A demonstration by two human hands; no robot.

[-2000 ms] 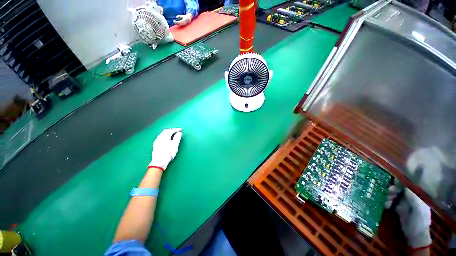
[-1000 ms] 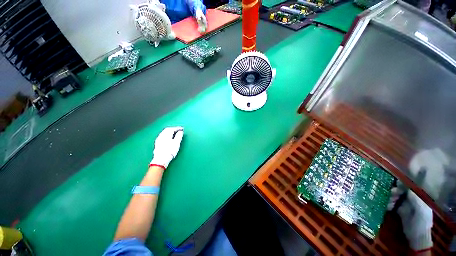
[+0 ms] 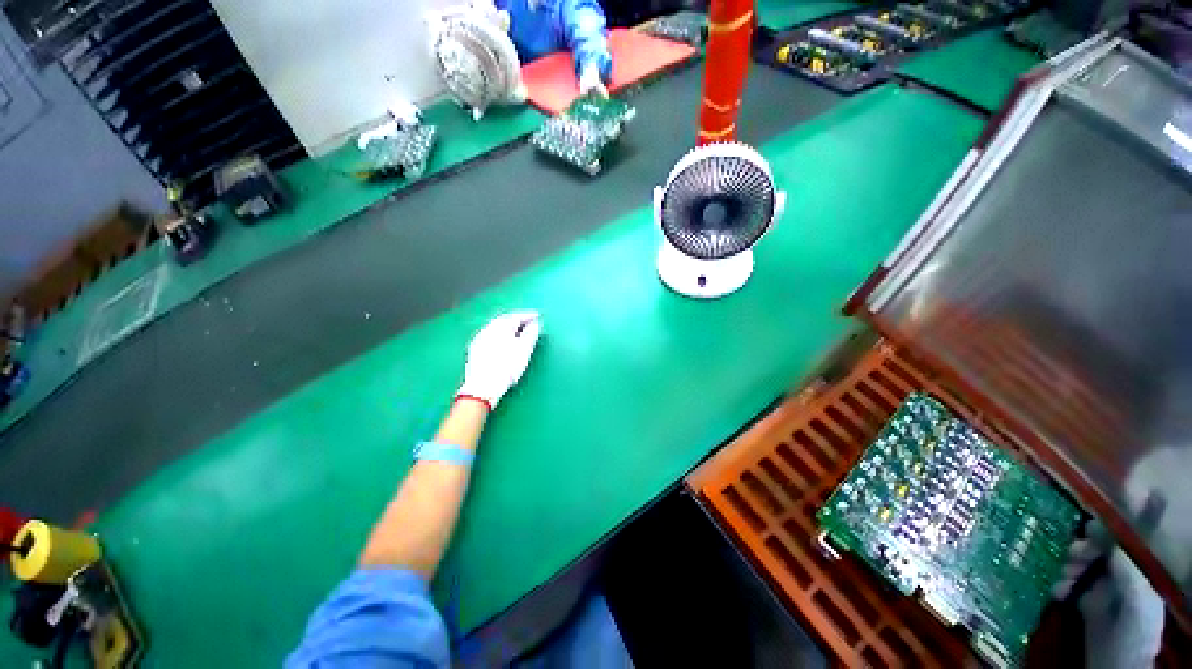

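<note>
A green circuit board [image 3: 961,523] with rows of small parts lies on the orange-brown slotted grate [image 3: 784,503], under the front edge of the clear hood [image 3: 1033,261]. My right hand [image 3: 1118,604], in a white glove, is at the board's right edge, partly cut off by the picture's rim; its fingers touch or nearly touch the edge, and whether it grips is hidden. My left hand [image 3: 501,358], in a white glove with red cuff edge, rests on the green mat [image 3: 588,457] with fingers curled, something small and dark at the fingertips. A blue strap is on the left wrist.
A white desk fan [image 3: 715,216] stands beyond my left hand, before an orange-red post [image 3: 727,72]. Across the dark strip [image 3: 314,314], a person's gloved hand touches another board [image 3: 583,133]. A second fan [image 3: 476,59] stands there. A yellow roll [image 3: 55,552] is at far left.
The view has shifted left, so things appear further right. The other person's hand has reached the board on the dark strip. My hands look nearly unchanged in place; the yellow roll shows more fully.
</note>
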